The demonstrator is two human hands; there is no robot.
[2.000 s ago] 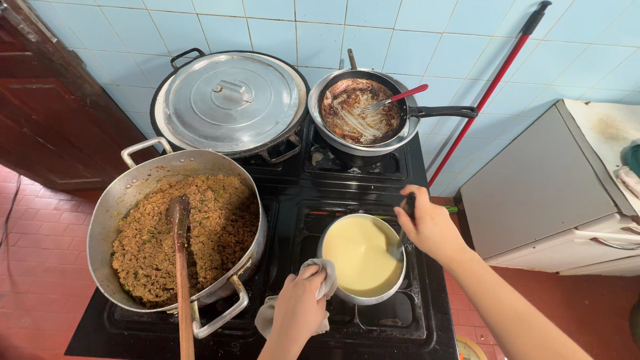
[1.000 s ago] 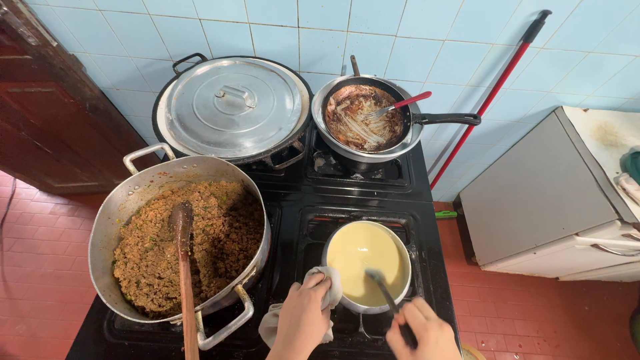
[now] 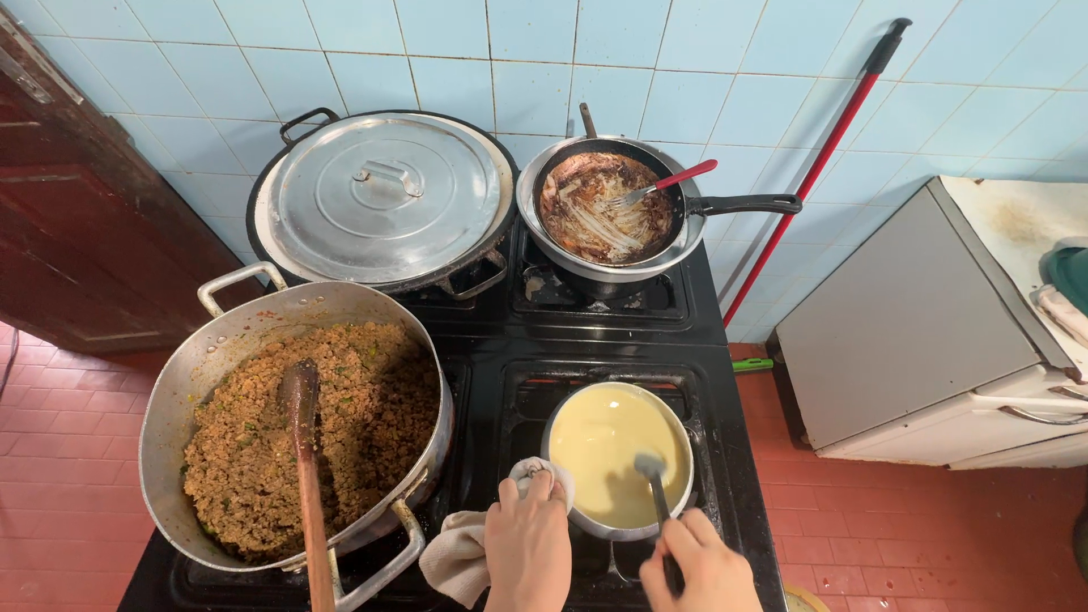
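A small metal pot [image 3: 619, 459] of pale yellow creamy liquid [image 3: 603, 438] stands on the front right burner. My left hand [image 3: 529, 540] grips a light cloth [image 3: 459, 557] bunched at the pot's left side; any handle beneath is hidden. My right hand [image 3: 701, 565] holds a dark-handled utensil [image 3: 659, 493], its grey end in the liquid near the right side. To the left, a large aluminium pot [image 3: 161, 450] holds a brown crumbly, minced-looking food [image 3: 246, 442], with a wooden spoon [image 3: 308, 476] resting in it.
Behind, a wide pot with a metal lid [image 3: 382, 204] and a black frying pan [image 3: 680, 212] holding a red-handled fork [image 3: 684, 174] sit on the black stove [image 3: 484, 357]. A red pole [image 3: 807, 178] leans on the tiled wall. A white cabinet [image 3: 909, 331] stands right.
My right hand has moved from the pot's upper right side to its lower right, and the utensil's end now shows in the liquid. My left hand stays on the cloth.
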